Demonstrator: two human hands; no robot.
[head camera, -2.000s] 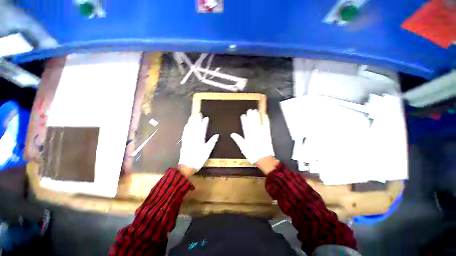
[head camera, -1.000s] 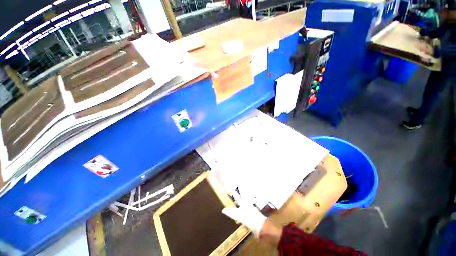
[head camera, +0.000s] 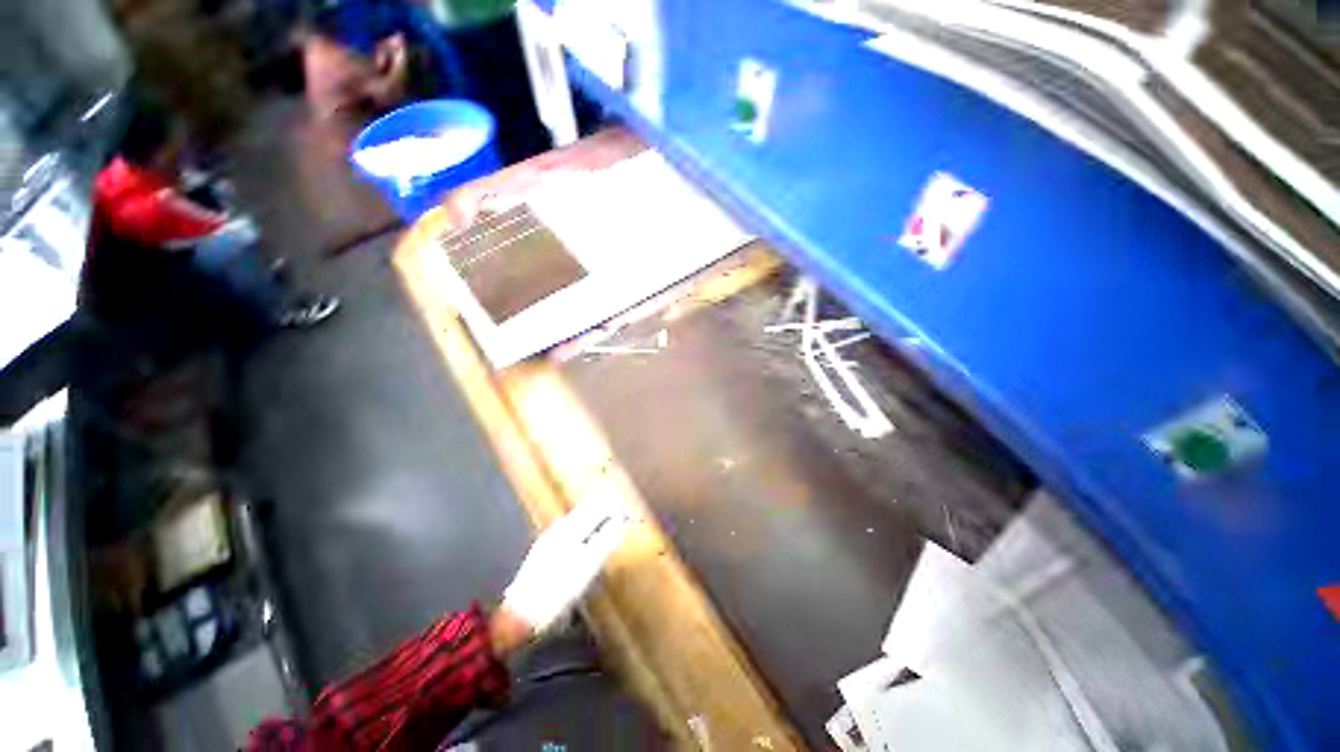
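My left hand (head camera: 566, 566), in a white glove, is at the table's wooden front edge (head camera: 647, 588). It is blurred, and whether its fingers hold anything cannot be told. My right hand is out of view. Thin white offcut strips (head camera: 841, 385) lie on the dark plate (head camera: 735, 441) near the blue press beam. A few small slivers (head camera: 625, 344) lie farther left. The wooden-framed die does not show in this view.
A brown panel (head camera: 517, 268) lies on a white sheet (head camera: 661, 221) at the far left end. Loose white sheets (head camera: 955, 661) lie at lower right. A blue bin (head camera: 426, 147) with white scraps stands beyond the table. A person in red (head camera: 147, 206) is at far left.
The view has swung left. The framed die, on the plate before, no longer shows there. My left hand is now at the table edge; my right hand has gone out of view.
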